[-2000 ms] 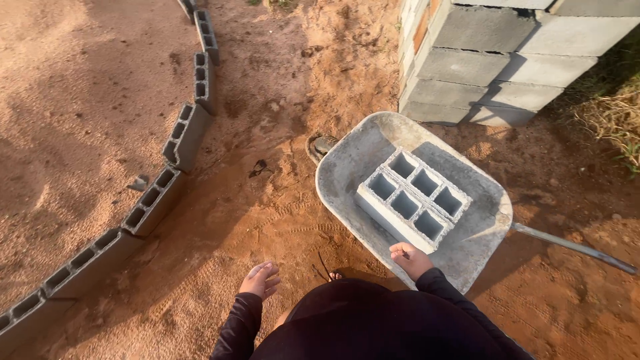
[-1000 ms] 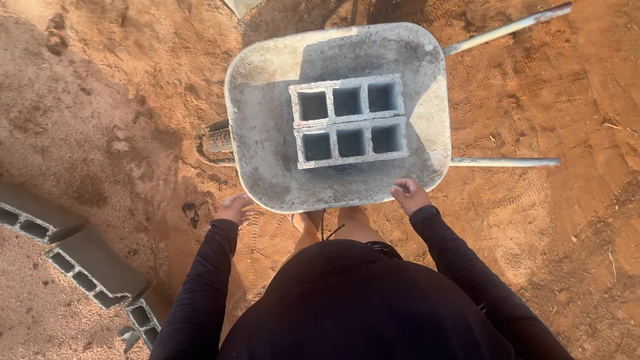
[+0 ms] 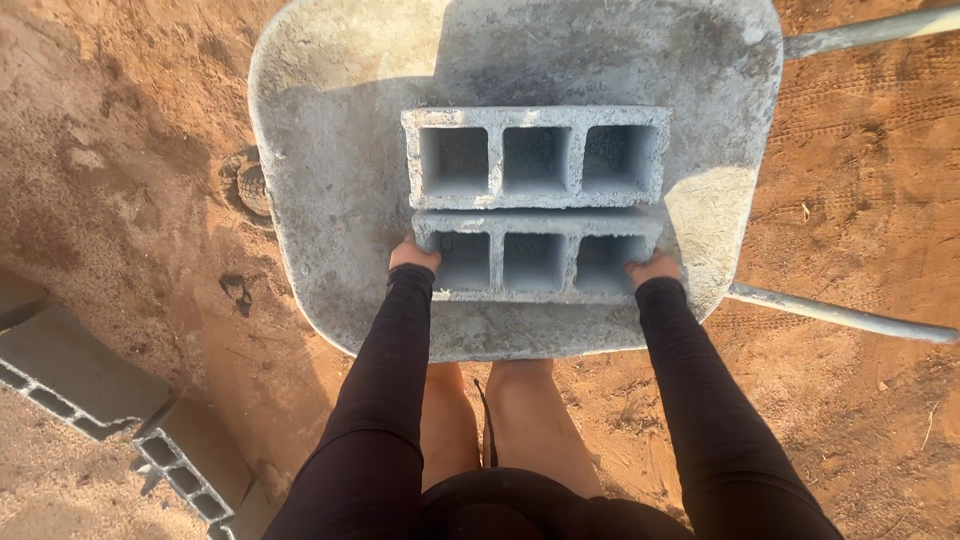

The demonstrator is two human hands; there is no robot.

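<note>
Two hollow concrete blocks lie side by side in the metal tray of a wheelbarrow [image 3: 345, 150], their three-cell openings facing up. My left hand [image 3: 415, 255] grips the left end of the nearer block [image 3: 536, 292], and my right hand [image 3: 654, 268] grips its right end; some fingers of both are hidden against the block. A narrow gap separates it from the farther block [image 3: 536, 201], which neither hand touches.
The wheelbarrow's handles [image 3: 840, 311] extend right, and its wheel [image 3: 253, 187] shows at the left over reddish soil. A curved row of hollow concrete blocks [image 3: 90, 360] stands on the ground at lower left. My legs are against the near side of the tray.
Both hands have moved from the near side of the tray onto the ends of the nearer block and taken hold of it. The view has turned and come closer to the wheelbarrow.
</note>
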